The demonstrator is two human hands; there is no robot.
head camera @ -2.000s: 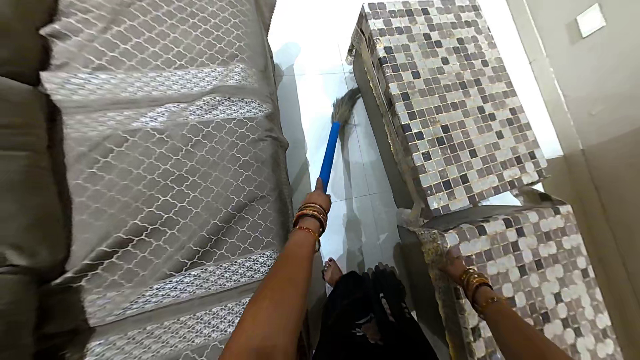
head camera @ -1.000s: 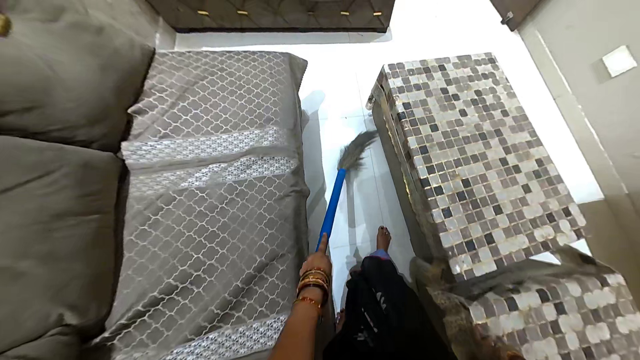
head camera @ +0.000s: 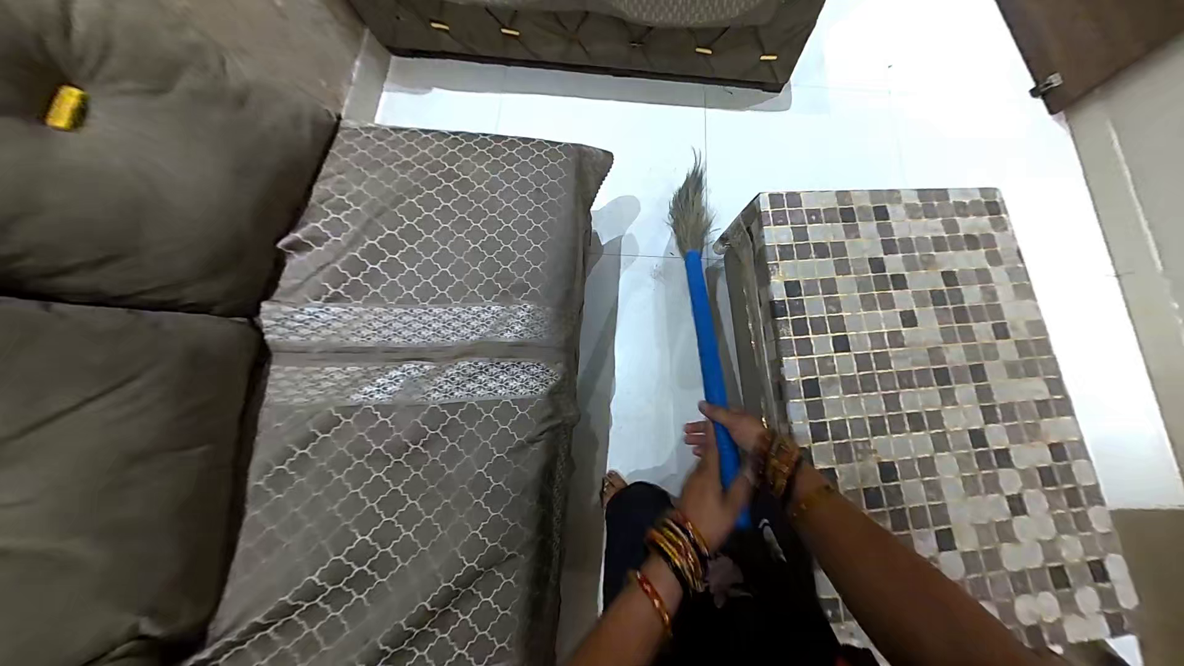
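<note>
A soft grass broom (head camera: 709,342) with a blue handle lies over the white tiled floor (head camera: 652,370), its bristles pointing away from me between the sofa and the mosaic-patterned table. My left hand (head camera: 710,495) is on the lower part of the handle, its palm and fingers against it. My right hand (head camera: 735,430) is at the handle just above, thumb across it and fingertips showing on the far side. Both wrists wear bangles. The hands overlap, and how firmly each one grips is partly hidden and blurred.
A sofa seat with a grey patterned cover (head camera: 416,462) runs along the left, with dark cushions (head camera: 120,462) behind it. The mosaic-patterned table (head camera: 925,370) stands close on the right. Tufted furniture (head camera: 592,37) is ahead; a brown door (head camera: 1091,37) is at upper right.
My right hand has come to the broom handle beside my left; two seconds ago it was on the patterned furniture at right. The broom now points more straight ahead. The view has shifted forward.
</note>
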